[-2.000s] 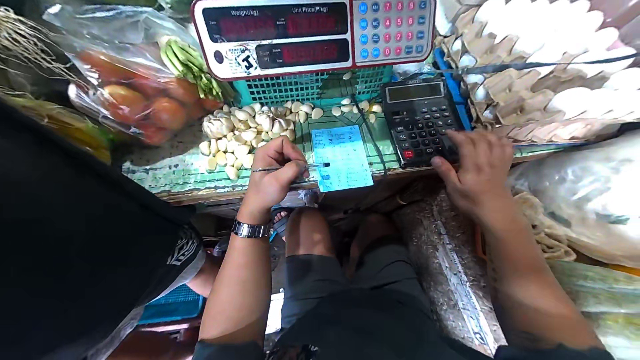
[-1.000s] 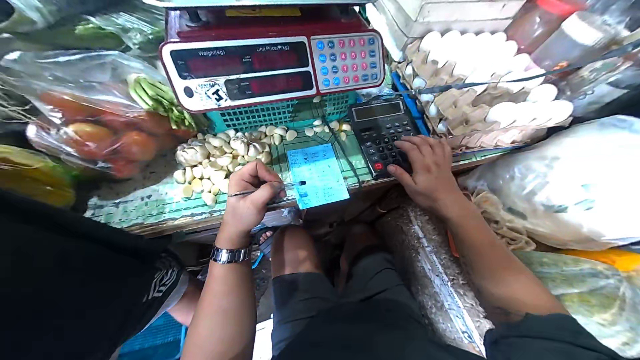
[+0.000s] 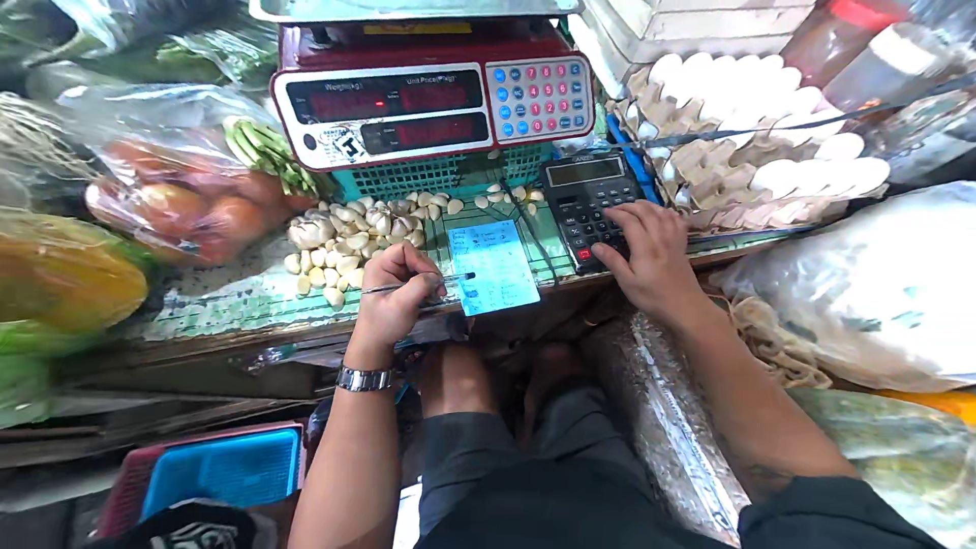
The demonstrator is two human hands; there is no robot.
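Note:
My left hand (image 3: 400, 293), with a metal-banded watch (image 3: 364, 379) on the wrist, grips a thin pen (image 3: 383, 289) just left of a blue paper slip (image 3: 499, 263). The slip bears handwriting and lies on the green counter top. My right hand (image 3: 648, 248) rests over the lower right of a black desk calculator (image 3: 587, 179), fingers spread on its keys and thumb near the red key. Peeled garlic cloves (image 3: 347, 259) and a few whole bulbs lie beside my left hand. Behind them stands a red and white digital scale (image 3: 385, 114).
A green plastic basket (image 3: 412, 177) sits below the scale's front. Bagged tomatoes (image 3: 179, 206) and green beans (image 3: 263, 152) are at the left; egg trays (image 3: 705, 164) and a large plastic bag (image 3: 877, 290) are at the right. A blue basket (image 3: 225, 469) stands below the counter's edge.
The black-clothed person at the left has moved largely out of view, and the blue basket shows more fully. My hands stay by the slip and the calculator. The view has shifted.

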